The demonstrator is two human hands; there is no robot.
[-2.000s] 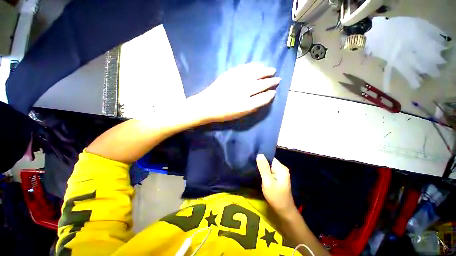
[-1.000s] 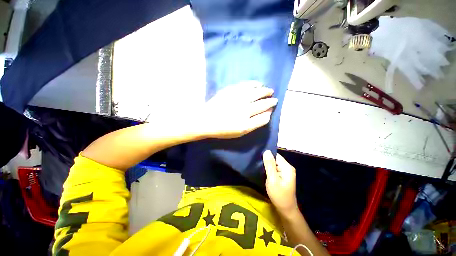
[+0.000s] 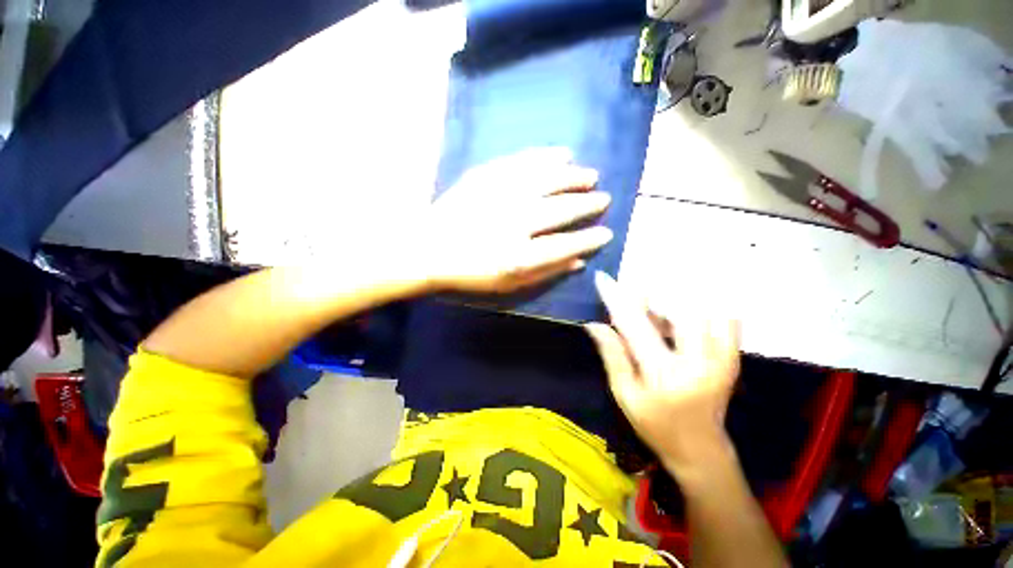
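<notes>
A dark navy cloth panel [image 3: 533, 111] lies on the white sewing table, its right edge beside a yellow-green spot near the machine foot. Its near end is at the table's front edge. My left hand [image 3: 522, 227] lies flat on the panel and holds it down, fingers towards the right edge. My right hand [image 3: 672, 372] is at the panel's near right corner, with thumb and forefinger tips at the cloth; the other fingers are spread to the right. The exact pinch is hard to see.
Red-handled snips [image 3: 833, 203], a holed dark disc [image 3: 710, 95], a white glove-like item [image 3: 933, 94] and a thin pen-like stick [image 3: 964, 253] lie on the right. More navy cloth [image 3: 144, 83] hangs at upper left. Red baskets [image 3: 69, 433] are below the table.
The panel has moved away from me towards the top, and its near end now shows at the table edge. My right hand has moved up and its fingers have spread. My left hand stays on the cloth.
</notes>
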